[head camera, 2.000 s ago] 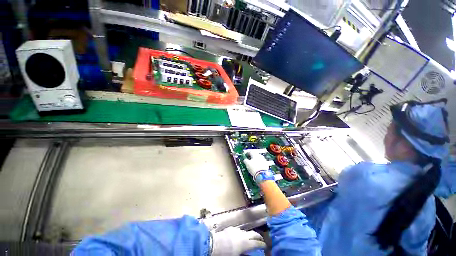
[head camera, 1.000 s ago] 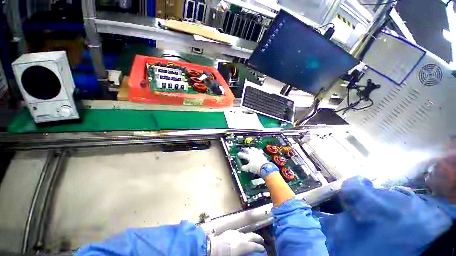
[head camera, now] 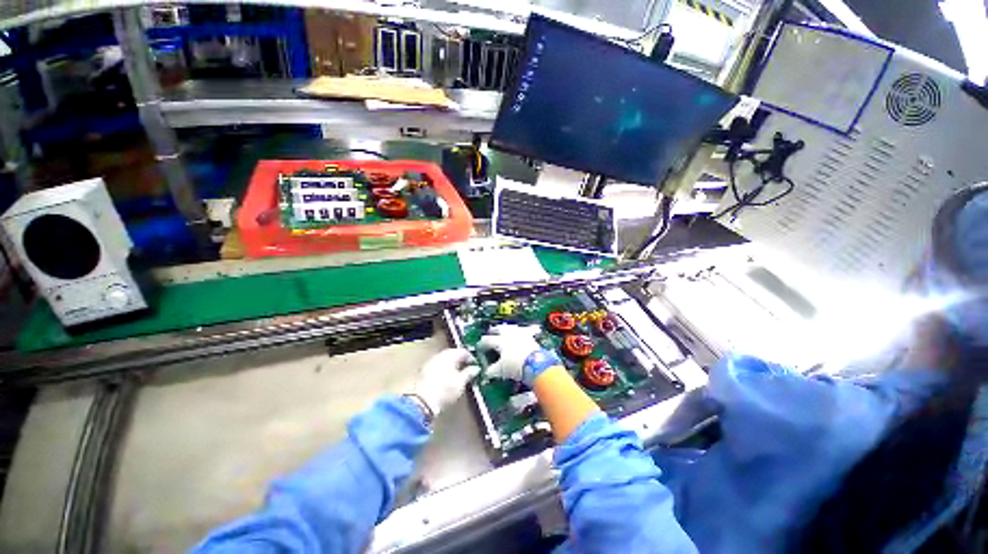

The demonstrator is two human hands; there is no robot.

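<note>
A dark green circuit board [head camera: 542, 381] with three large orange-red rings lies in a thin metallic-edged frame on the conveyor. My gloved right hand [head camera: 511, 353], with a blue band at the wrist, is over the left part of the board, fingers apart and pointing left. What lies under its fingertips is hidden. My gloved left hand [head camera: 446, 379] is at the frame's left edge, its fingertips close to my right hand's. Whether it grips the edge cannot be told.
The conveyor bed [head camera: 238, 433] extends left. Behind its rails, a green-matted shelf [head camera: 249, 301] bears a white fan box [head camera: 76, 254], a red-orange tray [head camera: 255, 222] with another board, and a keyboard [head camera: 555, 220]. A monitor [head camera: 612, 103] stands behind. A person in blue [head camera: 802, 444] is close at right.
My left hand has risen from the front rail to the board frame's left edge. My right hand stays over the board. The view has shifted, and the person at right has bent lower since the oldest frame.
</note>
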